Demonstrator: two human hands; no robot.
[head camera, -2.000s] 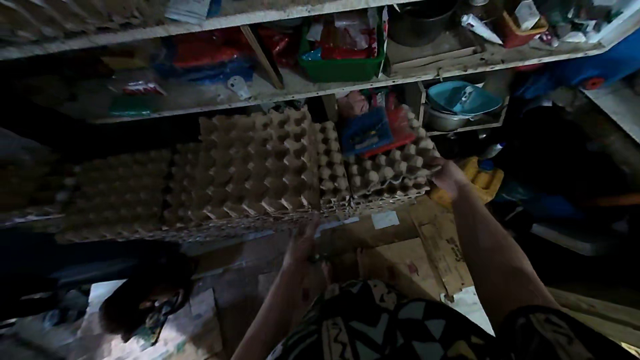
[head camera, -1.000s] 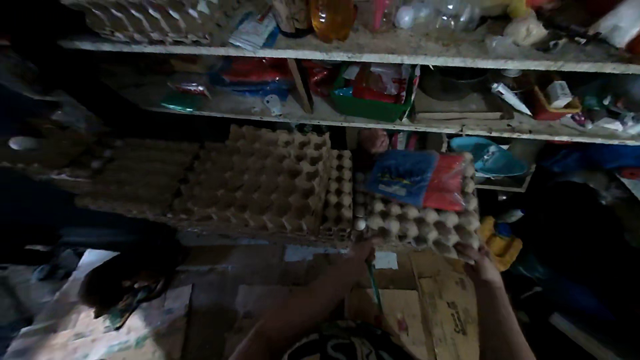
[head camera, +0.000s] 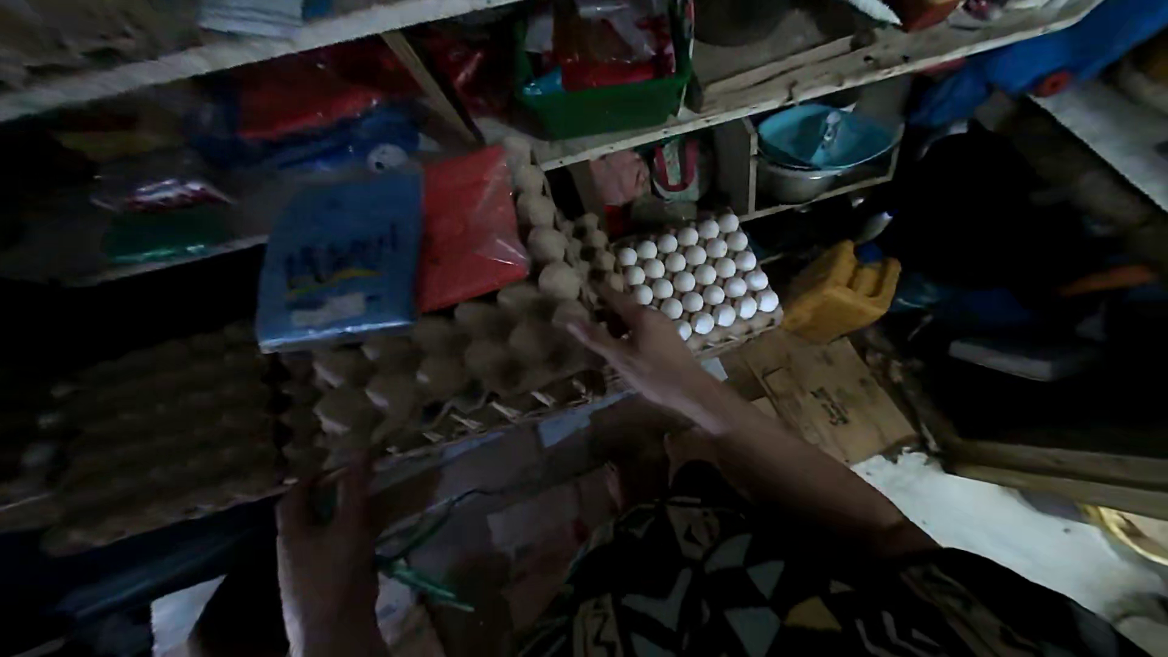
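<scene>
A pulp egg tray (head camera: 456, 356), with a blue plastic pack (head camera: 342, 255) and a red plastic pack (head camera: 470, 228) on it, lies between my hands. My left hand (head camera: 333, 538) grips its near left edge; the fingertips are dim. My right hand (head camera: 643, 351) is at its right edge, thumb and fingers on the rim. Right of this tray, a tray full of white eggs (head camera: 698, 278) sits on the same ledge. More pulp trays (head camera: 164, 411) stand in shadow at the left.
Above runs a wooden shelf (head camera: 630, 141) with a green basket (head camera: 602, 109). A turquoise basin (head camera: 821, 137) rests in a metal one in a cubby. At the right are a yellow plastic container (head camera: 839, 292) and flattened cardboard (head camera: 826, 401). A green cord (head camera: 424, 584) hangs near my left hand.
The tray with the blue and red packs has moved left, from the right end onto the trays beside it, with both hands. The white eggs at the right end now show.
</scene>
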